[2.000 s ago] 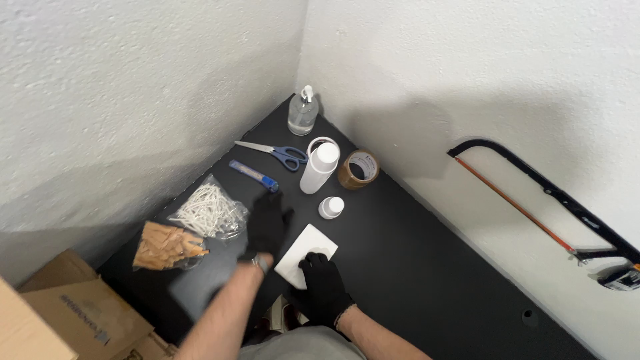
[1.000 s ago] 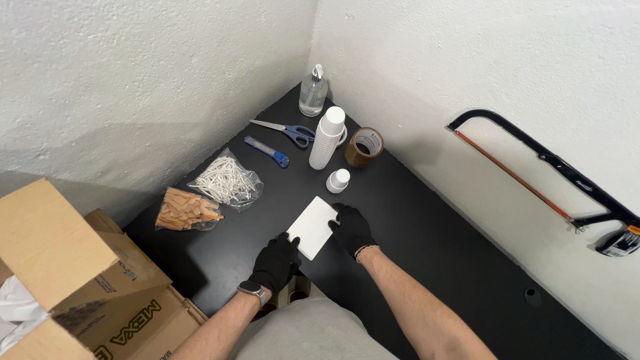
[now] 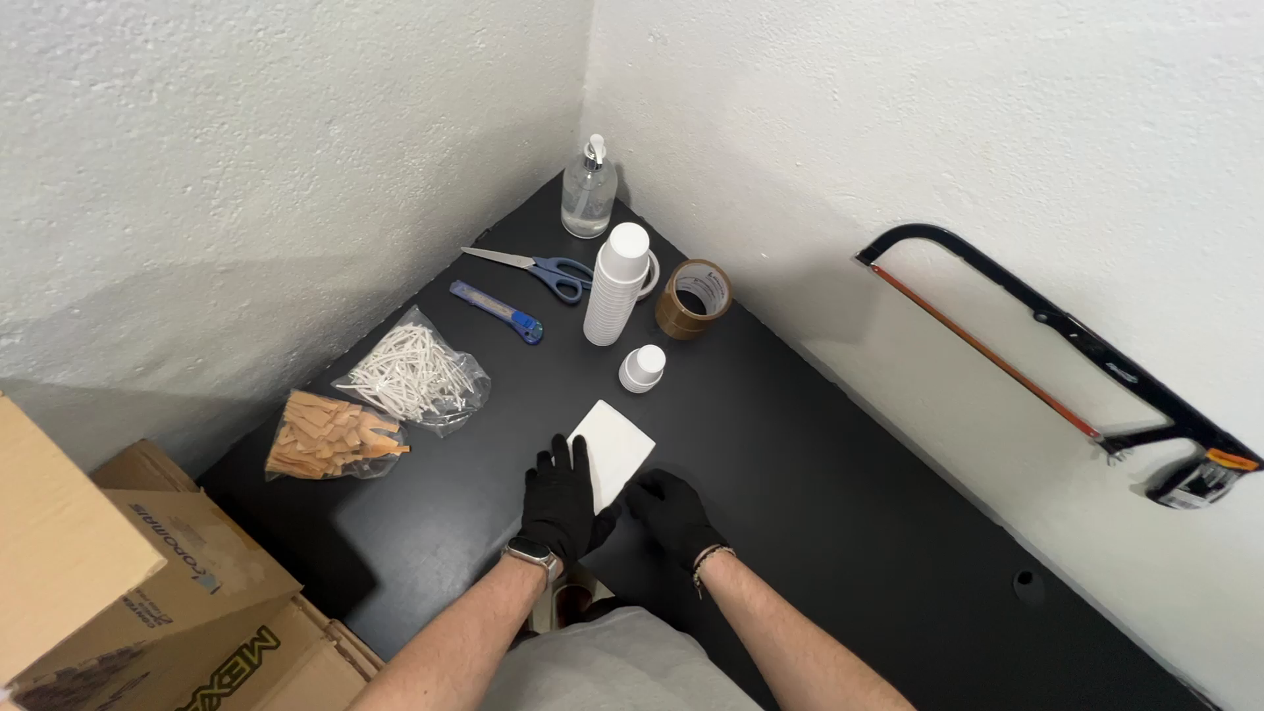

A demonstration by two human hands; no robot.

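A white paper napkin or folded sheet [image 3: 614,449] lies flat on the black tabletop. My left hand [image 3: 563,504], in a black glove, rests at its left edge with the fingertips over the paper and the fingers apart. Beside the lower right edge is my right hand [image 3: 673,515], also gloved, its fingers curled; whether it pinches the paper cannot be seen. Beyond the paper stands a short stack of small white cups [image 3: 643,368], upside down. Behind that rises a tall stack of white cups [image 3: 614,286], next to a roll of brown packing tape [image 3: 693,299].
Blue-handled scissors [image 3: 538,269], a blue utility knife [image 3: 497,311] and a glass pump bottle [image 3: 590,193] lie or stand toward the corner. Bags of white sticks [image 3: 415,375] and brown pieces [image 3: 331,436] are left, near cardboard boxes [image 3: 188,583]. A hacksaw [image 3: 1047,321] hangs on the right wall.
My right hand has moved from the paper's upper right side down to its lower right. My left hand has come up along the left edge, its fingers now over the paper.
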